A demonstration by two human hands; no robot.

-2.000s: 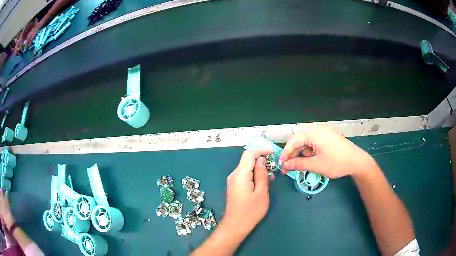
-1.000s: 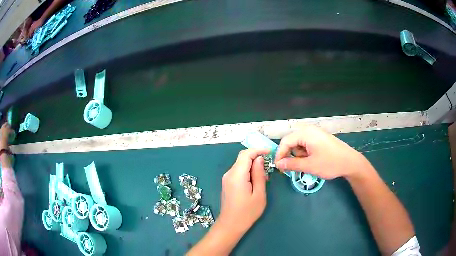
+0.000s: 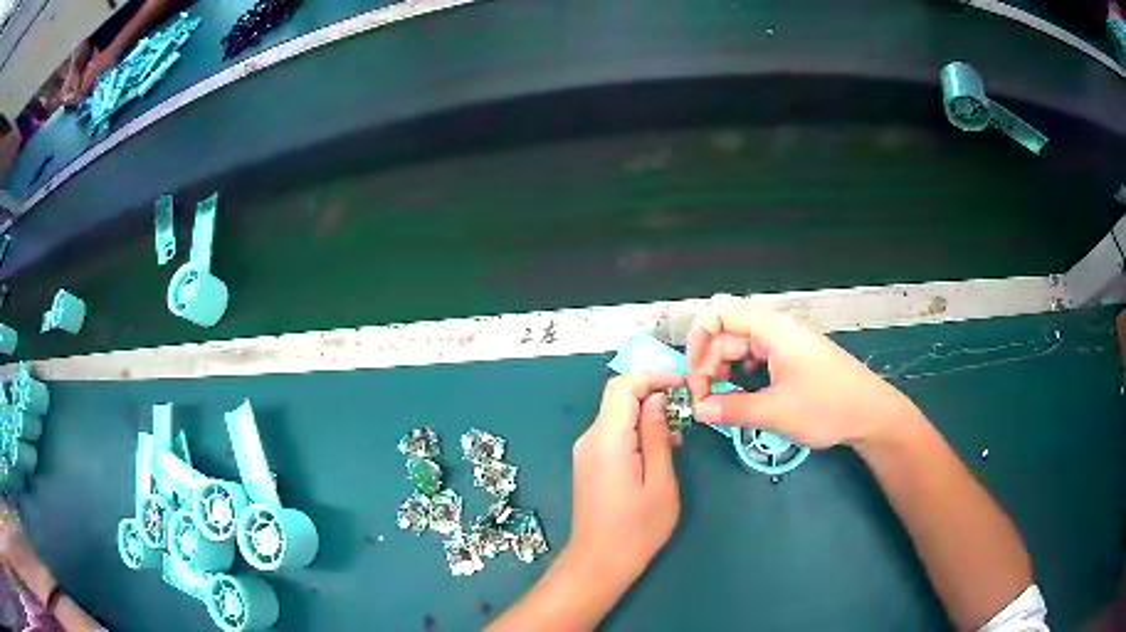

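Note:
A small green and silver circuit board [image 3: 678, 409] is held between the thumb and fingers of my left hand [image 3: 627, 475]. My right hand [image 3: 790, 377] is at the board's right side, its thumb and fingertips bent close together; whether they pinch a thin wire is too small to tell. A turquoise fan body [image 3: 772, 453] lies on the bench under my hands, its drum to the lower right and its handle to the upper left. My hands hide the middle of its handle. A loose pile of circuit boards [image 3: 475, 500] lies left of my left hand.
Several turquoise fan bodies [image 3: 274, 537] stand grouped on the left bench. Past the pale rail [image 3: 432, 341], the dark green belt [image 3: 494, 210] carries fans and a flat strip. Another person's forearm [image 3: 31, 562] shows lower left. Turquoise strips [image 3: 138, 72] lie on the far bench.
The fans on the far left of the belt moved left, and the fan at the upper right also moved left. My right fingers lifted and shifted slightly at the board. My left hand keeps its hold.

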